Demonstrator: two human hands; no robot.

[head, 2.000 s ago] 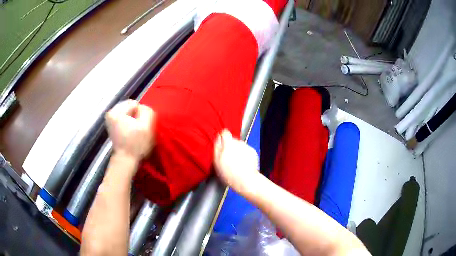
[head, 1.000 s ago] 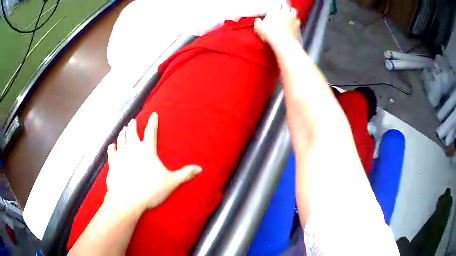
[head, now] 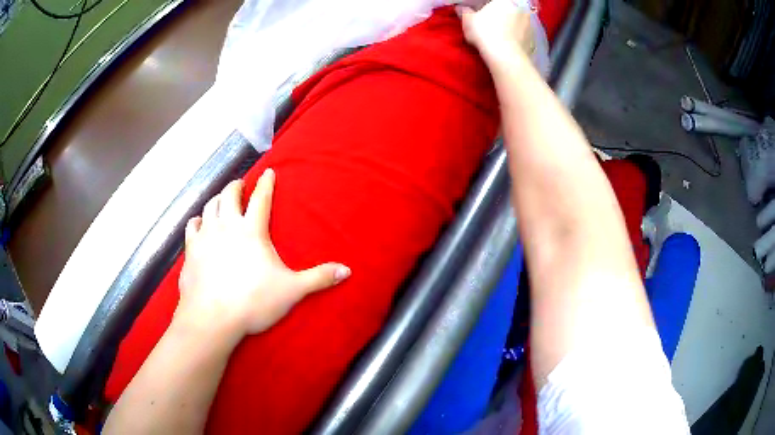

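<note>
A thick red fabric roll lies lengthwise on the grey metal roller bars of the cradle. My left hand rests flat on the near part of the roll, fingers spread, holding nothing. My right hand is at the far part of the roll near the top edge, gripping the bunched clear plastic bag; its fingers are partly hidden. The plastic bag is gathered across the far part of the roll and hangs over its left side.
A brown table with green cloth is at the left, beside a white panel. On the right, blue rolls and a red roll lie on the floor. White tubes and an olive roll lie farther right.
Both hands first worked at the roll's near end. My left hand then opened flat on the roll and my right hand reached to the far plastic. The plastic now hangs lower on the left.
</note>
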